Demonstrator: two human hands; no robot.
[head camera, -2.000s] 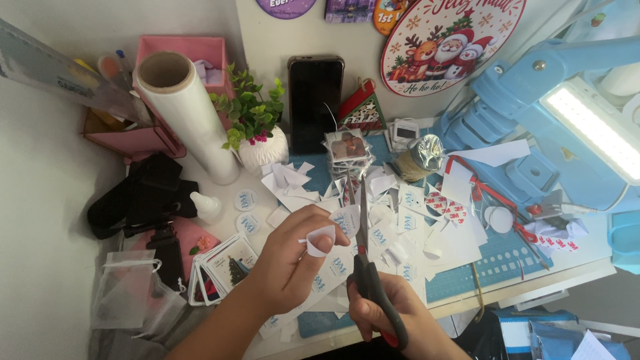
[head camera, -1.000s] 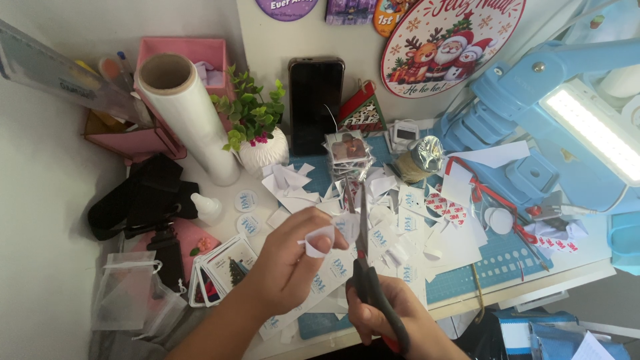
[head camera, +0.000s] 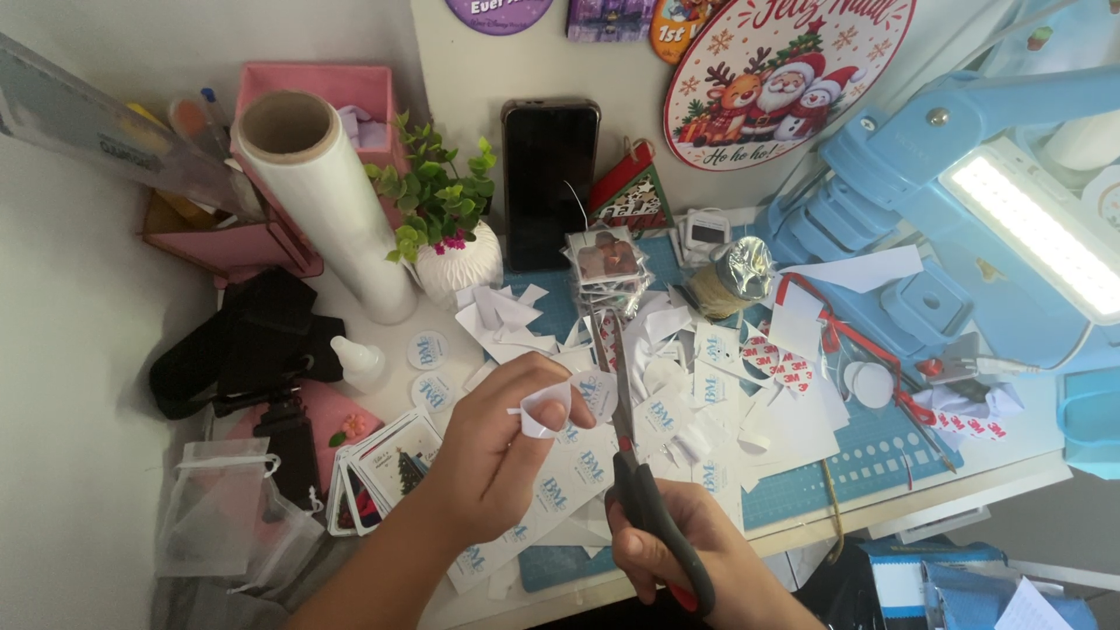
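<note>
A small piece of white printed paper (head camera: 594, 395) is pinched in my left hand (head camera: 503, 442), with a curled flap around the thumb. My right hand (head camera: 678, 547) grips the dark handles of a pair of scissors (head camera: 632, 472), whose blades point away from me at the paper's right edge. Beneath both hands lies a white sheet with blue printed logos (head camera: 547, 499). Two round paper pieces with the same logo (head camera: 428, 350) rest to the left. White paper scraps (head camera: 499, 319) are strewn about the blades. A stack of small wrapped photo items (head camera: 605, 258) stands beyond the scissor tips.
Behind are a plastic film roll (head camera: 324, 210), a potted plant (head camera: 459, 262), a phone (head camera: 549, 184) and a twine spool (head camera: 726, 284). Cards (head camera: 398, 464) and organza bags (head camera: 214, 516) lie left. A blue lamp-lit machine (head camera: 927, 192) stands right, beside the blue cutting mat (head camera: 840, 481).
The piece in my left hand has turned slightly, and its printed part shows more clearly beside the blades. My right hand keeps its hold on the scissors, in nearly the same place.
</note>
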